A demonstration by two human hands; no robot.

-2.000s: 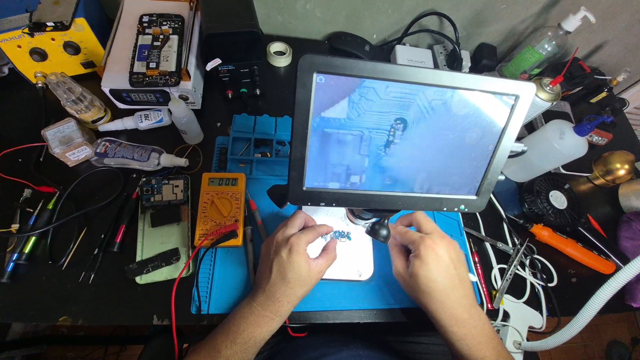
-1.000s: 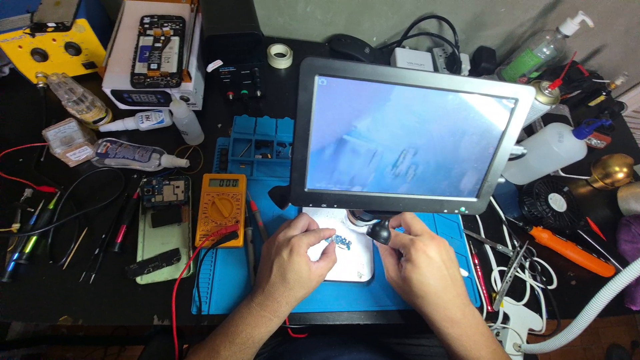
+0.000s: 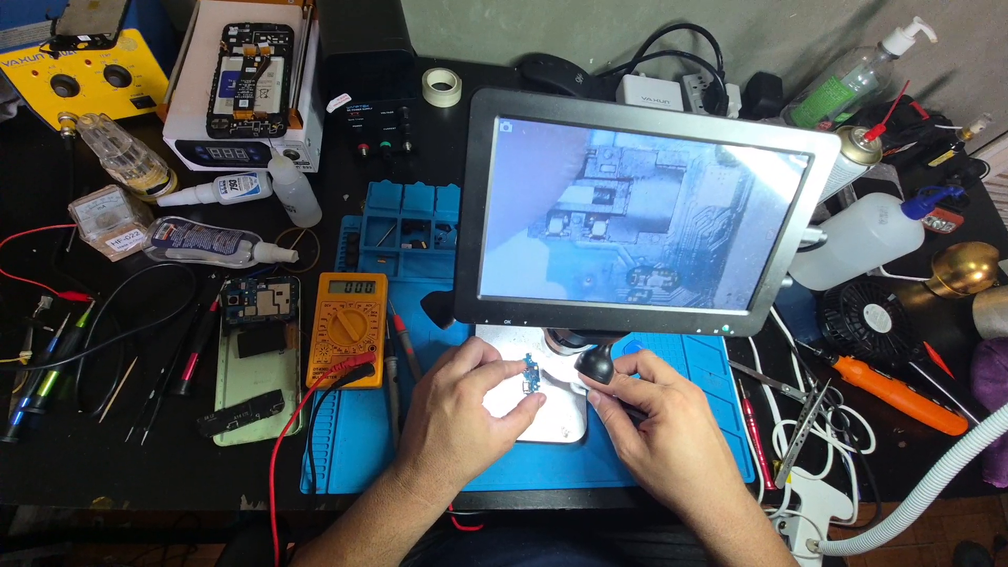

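Observation:
A small blue circuit board [image 3: 531,374] is pinched between the thumb and index finger of my left hand [image 3: 465,405], over the white base plate [image 3: 563,417] of a digital microscope. The microscope's screen [image 3: 642,216] shows a magnified view of a circuit board with a blurred finger at its left. My right hand [image 3: 657,413] is beside the black round knob [image 3: 595,364] under the screen, its fingers bent; whether it grips anything there is partly hidden. The blue silicone mat [image 3: 669,465] lies under the base.
Left of the mat are a yellow multimeter [image 3: 348,327] with probes, a green phone back cover [image 3: 276,346], bottles and screwdrivers. At the right lie tweezers [image 3: 802,433], white cables, an orange-handled tool [image 3: 898,394], a small black fan [image 3: 865,319] and a white hose [image 3: 921,512].
The board in my left hand has turned to a more upright angle. The microscope screen shows a different, sharper part of a board. My right hand remains near the knob.

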